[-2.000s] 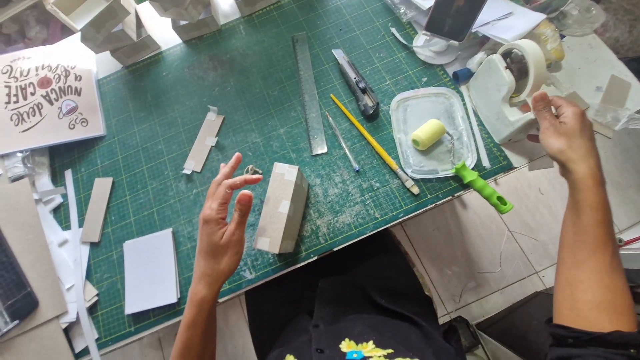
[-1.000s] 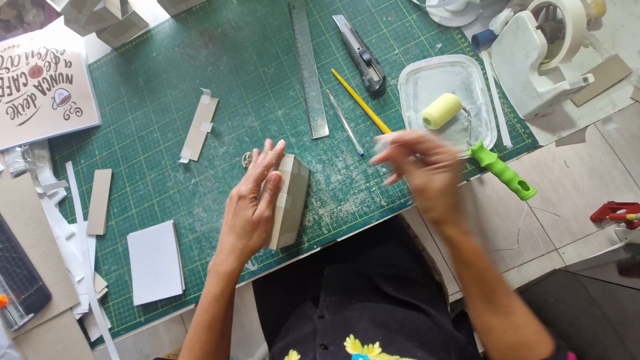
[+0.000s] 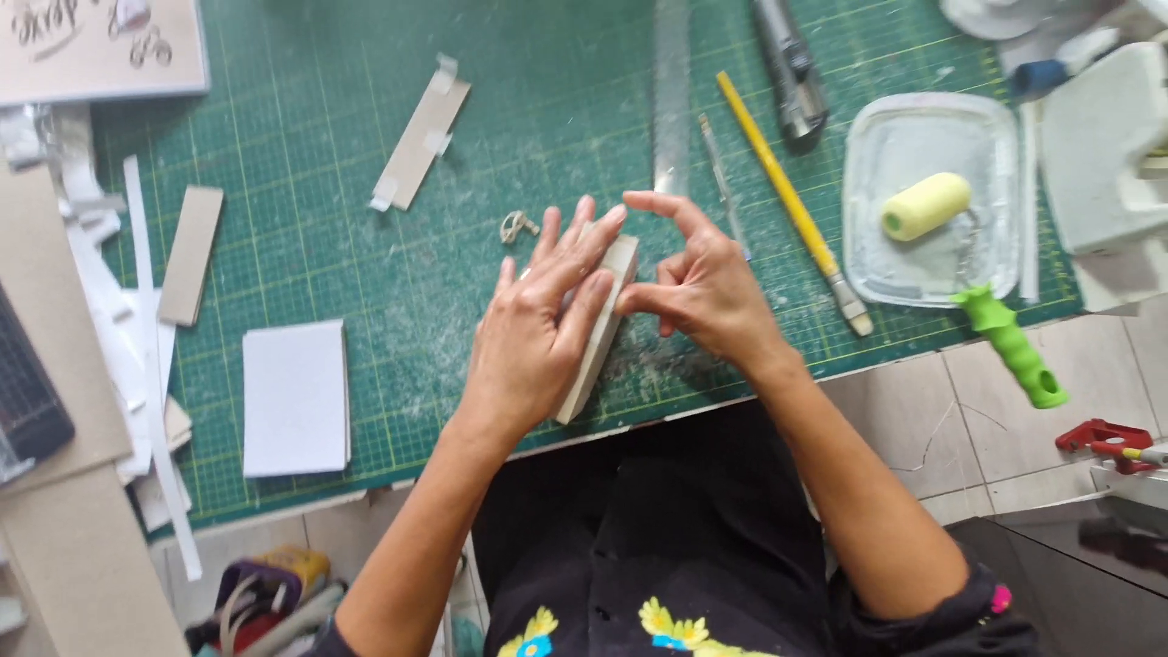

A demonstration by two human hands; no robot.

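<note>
A small greyboard box (image 3: pixel 598 342) lies on the green cutting mat (image 3: pixel 401 274) near its front edge. My left hand (image 3: pixel 543 319) rests flat over the box with its fingers extended and covers much of it. At the box's upper right side is my right hand (image 3: pixel 698 274), its thumb and index finger curved toward the box; whether it pinches a bit of tape cannot be seen. Beyond my left fingertips lies a small ring-like object (image 3: pixel 518 226). A greyboard strip (image 3: pixel 422 137) with pieces of tape on its edges lies farther off.
Right of my hands lie a pen (image 3: pixel 724 173), a yellow brush (image 3: pixel 794 201), a metal ruler (image 3: pixel 672 100), a utility knife (image 3: pixel 792 73) and a plastic lid (image 3: pixel 931 265) with a foam roller (image 3: pixel 926 206). White paper (image 3: pixel 294 400) and a tape dispenser (image 3: pixel 1104 155) flank them.
My right hand has come from the tape dispenser leftward to the box. My left hand, raised beside the box two seconds ago, now lies over it. The view has shifted closer.
</note>
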